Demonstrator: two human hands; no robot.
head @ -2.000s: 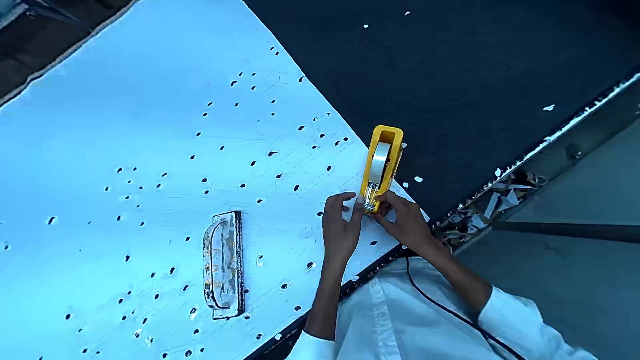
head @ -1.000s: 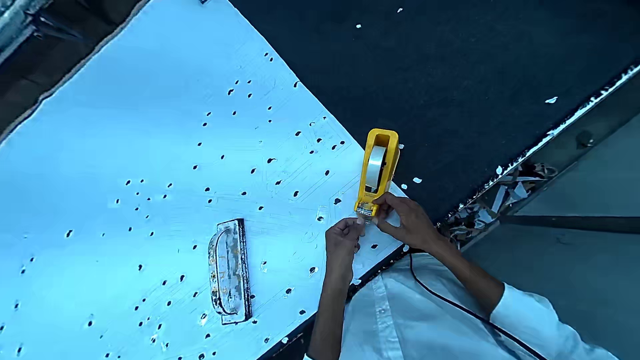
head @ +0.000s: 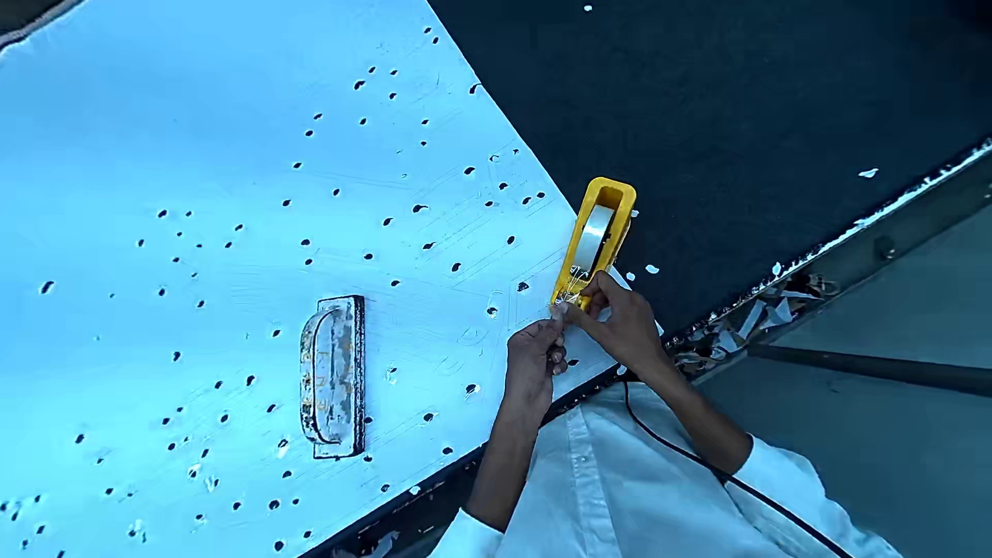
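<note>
A yellow tape dispenser [head: 583, 232] with a roll of clear tape [head: 595, 236] lies across the corner of a white perforated sheet [head: 256, 333] and a black surface. My left hand [head: 535, 356] is just below its front end, thumb and fingertips pinched together; what lies between them is too small to tell. My right hand [head: 624, 318] is at the dispenser's front end, its fingers bent and its thumb meeting my left fingertips. Thin, shiny strands or tape edges show at that front end.
A worn block with a curved handle [head: 337, 377] rests on the white sheet to the left. Black surface [head: 736, 139] with small white scraps fills the upper right. Paper scraps [head: 752, 318] fill a gap by the table's edge. A dark cord [head: 690, 457] crosses my shirt.
My left hand has shifted slightly down from the dispenser's front end, its fingers more closely bunched. The dispenser stays by my hands on the sheet's corner.
</note>
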